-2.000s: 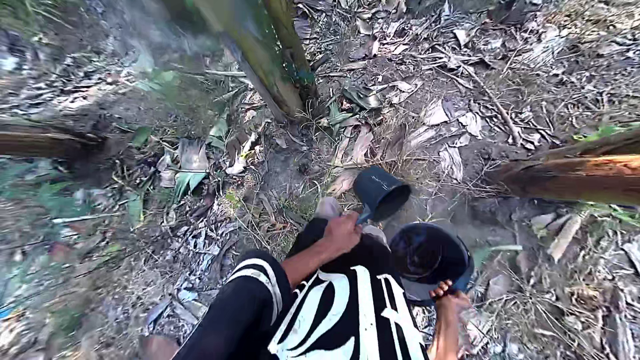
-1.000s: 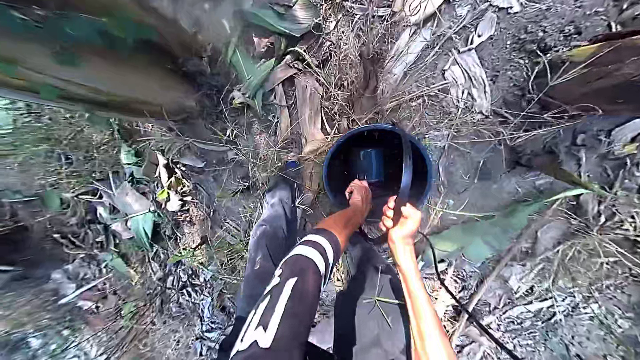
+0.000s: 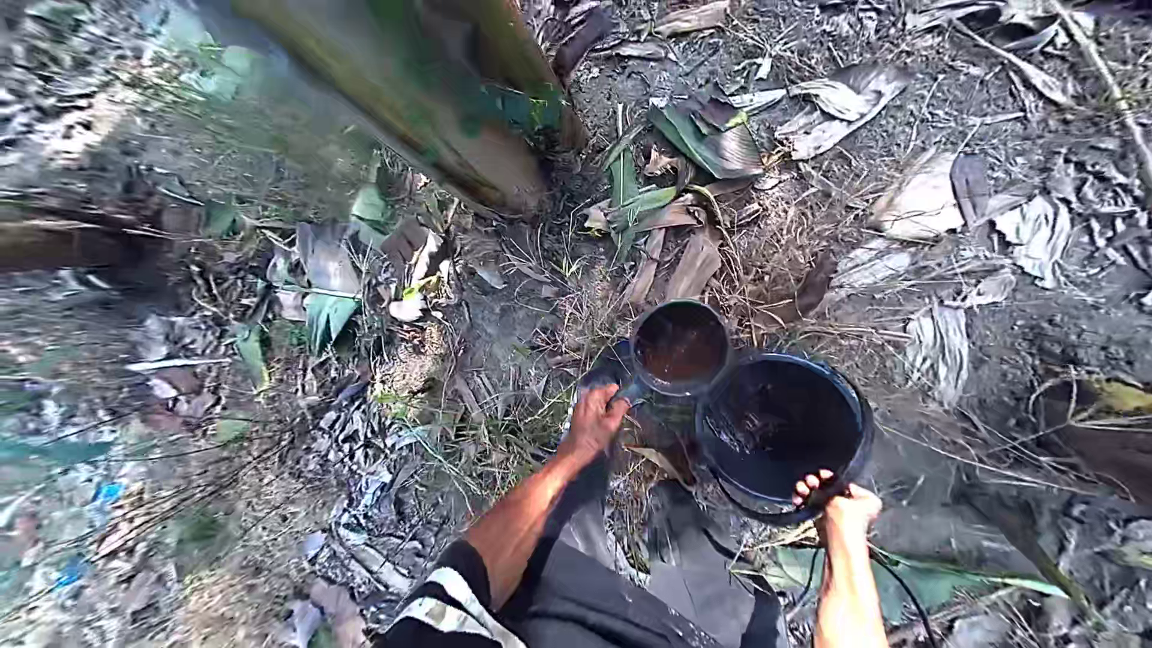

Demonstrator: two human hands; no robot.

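My left hand (image 3: 597, 420) grips the handle of a dark plastic dipper (image 3: 681, 348), whose open top faces up and shows brown liquid inside. Just right of the dipper is a larger dark bucket (image 3: 781, 427) with dark liquid in it; their rims touch or overlap in the view. My right hand (image 3: 837, 504) is closed on the near rim and handle of the bucket. A black cord or strap hangs below that hand.
A thick banana plant stem (image 3: 450, 108) rises at the upper left, and another trunk (image 3: 72, 243) lies at the left edge. Dry leaves (image 3: 918, 198) and a cut green leaf (image 3: 711, 144) litter the ground. A brown stump or stem (image 3: 1098, 441) stands at the right.
One second ago the dipper was inside the bucket; my left hand has lifted it out to the left, with brown liquid in it. My right hand stays on the bucket. The view has shifted.
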